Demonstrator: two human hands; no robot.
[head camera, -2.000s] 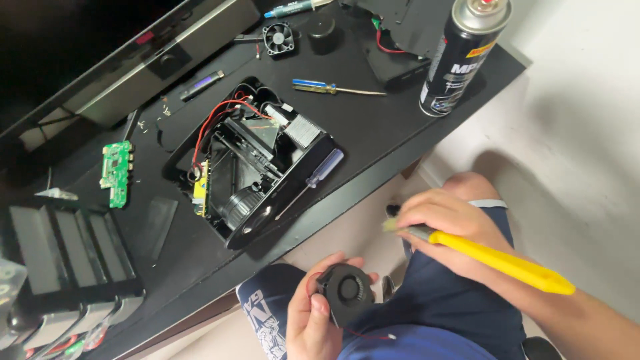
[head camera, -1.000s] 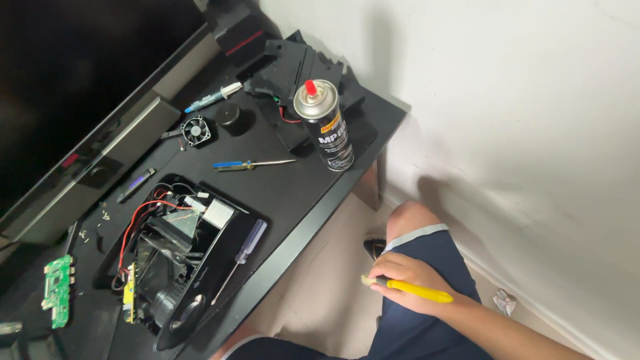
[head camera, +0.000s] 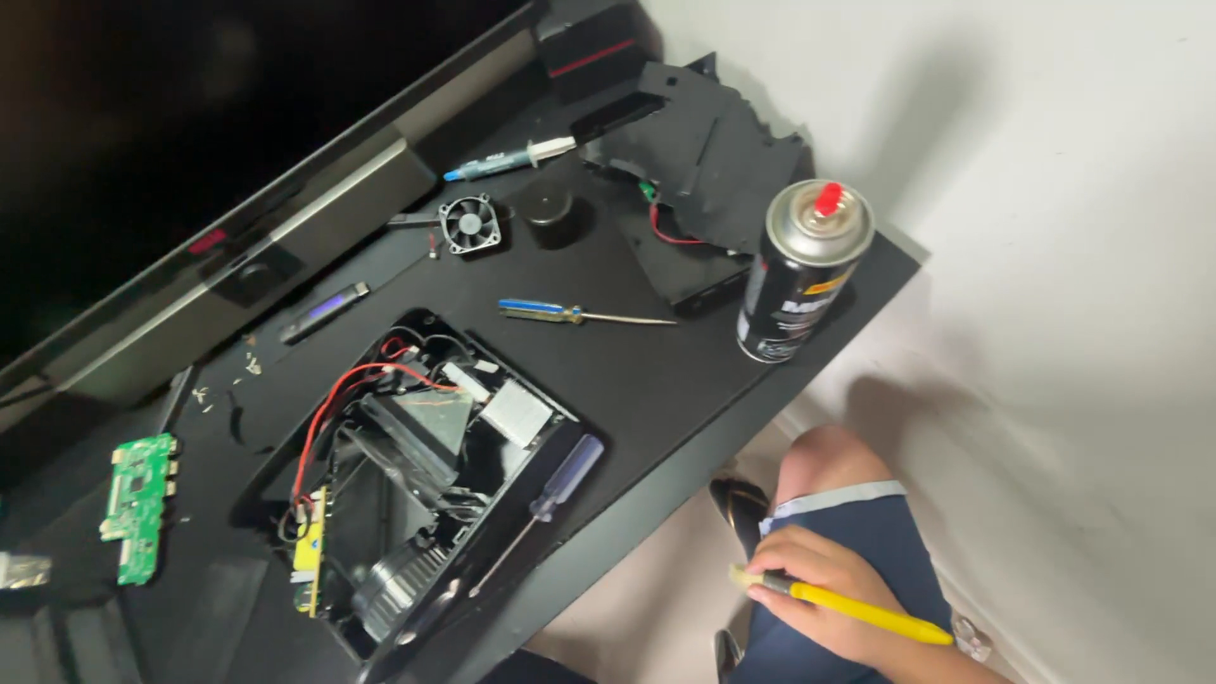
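Observation:
My right hand (head camera: 822, 584) grips a yellow-handled brush (head camera: 869, 613) near its bristles, above my right thigh. My left hand is out of the picture. On the black desk lies an opened black device housing (head camera: 385, 475) with red wires, a lens barrel and a yellow-edged board inside. A screwdriver with a purple translucent handle (head camera: 568, 475) rests along the housing's near edge. A blue-handled screwdriver (head camera: 537, 311) lies beyond the housing. Close to the desk's right corner stands a black aerosol can (head camera: 807, 275) with a red nozzle.
Behind the housing are a small axial fan (head camera: 469, 225), a round black cap (head camera: 546, 201), a syringe-like tube (head camera: 508, 160) and a USB stick (head camera: 326, 313). A green circuit board (head camera: 140, 508) lies left, black plastic covers (head camera: 708, 157) at the back, near a monitor (head camera: 237, 123).
The view has swung to the right. My left hand and the round blower fan it held two seconds ago have left the picture. My right hand still holds the brush.

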